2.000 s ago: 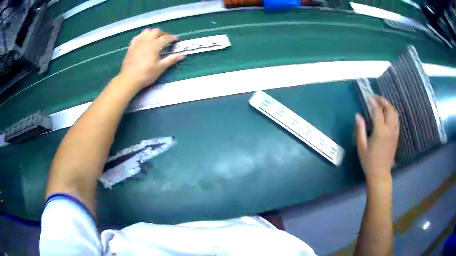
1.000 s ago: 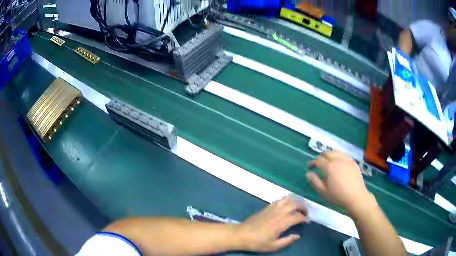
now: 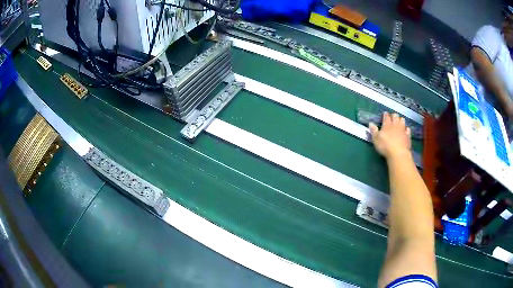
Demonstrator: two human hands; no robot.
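Observation:
My right hand reaches far out from the lower right, palm down. Its fingers are on a grey fixture bar that lies or hovers low over the green surface between two white strips. The bar is slightly blurred, and the hand hides its middle. Another grey bar rests across the end of a nearer white strip, partly hidden behind my forearm. My left hand is out of the picture.
A stack of grey bars stands by the cabled machine, with one bar before it. More grey bars lie left, beyond gold bars. A reddish-brown stand holds paper at right. A person is behind.
The view has shifted. My right hand has left the nearer bar area and reached farther out to the far bar, which has come slightly nearer. My left hand has left the picture.

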